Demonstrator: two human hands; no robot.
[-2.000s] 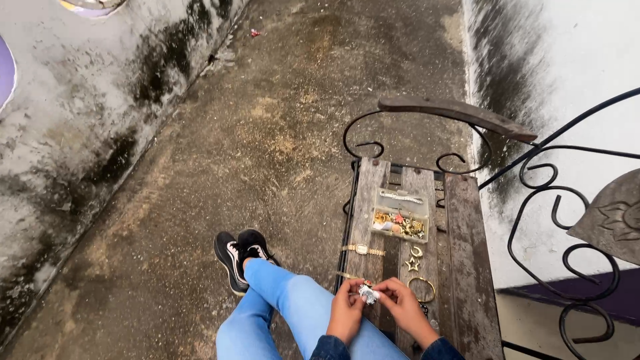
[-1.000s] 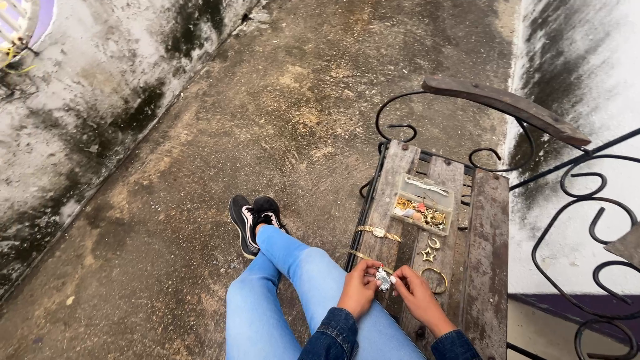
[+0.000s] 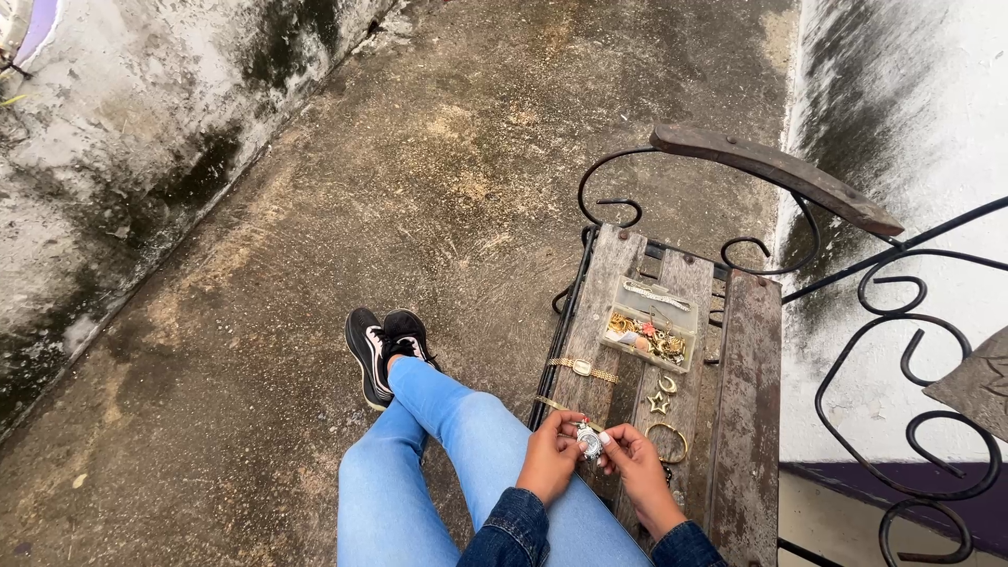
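Between both hands, over the bench edge beside my thigh, is a silver wristwatch (image 3: pixel 589 442) with its round dial facing up. My left hand (image 3: pixel 551 457) grips its left side and my right hand (image 3: pixel 636 466) its right side. Just beyond them a gold band (image 3: pixel 551 402) lies partly hidden by my fingers. Farther up the slats rests a gold wristwatch (image 3: pixel 582 368). An open clear plastic box (image 3: pixel 689 358) holds gold jewelry and a silver chain bracelet (image 3: pixel 655 296). Right of the hands are a gold bangle (image 3: pixel 683 446), a star-shaped piece (image 3: pixel 658 402) and a small gold hoop (image 3: pixel 668 383).
The wooden bench (image 3: pixel 748 425) has gaps between its slats, a curved wooden armrest (image 3: pixel 776 167) and black scrolled ironwork (image 3: pixel 882 315). My crossed legs (image 3: pixel 472 441) are beside it. Stained walls flank the rough concrete floor (image 3: pixel 441 197).
The silver watch, crumpled-looking in my hands in the earlier frames, now shows its round dial. Both hands stay on it.
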